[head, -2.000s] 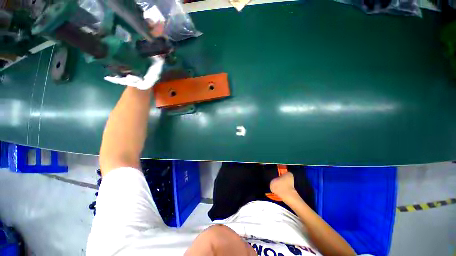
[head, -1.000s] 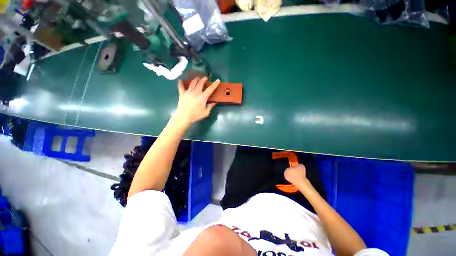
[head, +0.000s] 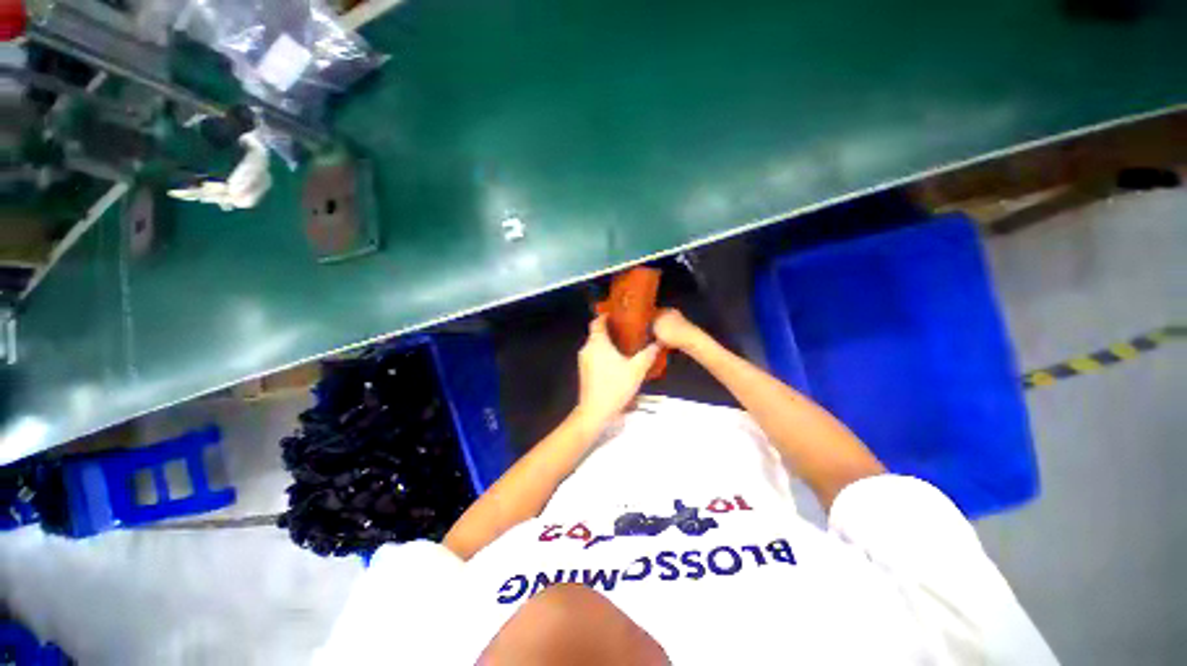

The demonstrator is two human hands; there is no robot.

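The orange-red block (head: 634, 302) is upright below the bench's front edge, in front of my lap. My left hand (head: 609, 373) is closed on its left side. My right hand (head: 676, 331) is a fist against its right side. A bit of an orange tool (head: 657, 366) shows below my right fist; its shape is mostly hidden. A small white piece (head: 512, 228) lies on the green bench (head: 729, 117).
The hand press (head: 117, 130), a flat steel plate (head: 332, 208), white rag (head: 241, 180) and plastic bag (head: 280, 59) are at left. A floor crate of black parts (head: 371, 455), a blue stool (head: 156, 481) and a blue crate (head: 898, 364) stand below the bench.
My left hand has taken the orange-red block off the bench and brought it down to my right hand at the lap. The view has turned and shifted.
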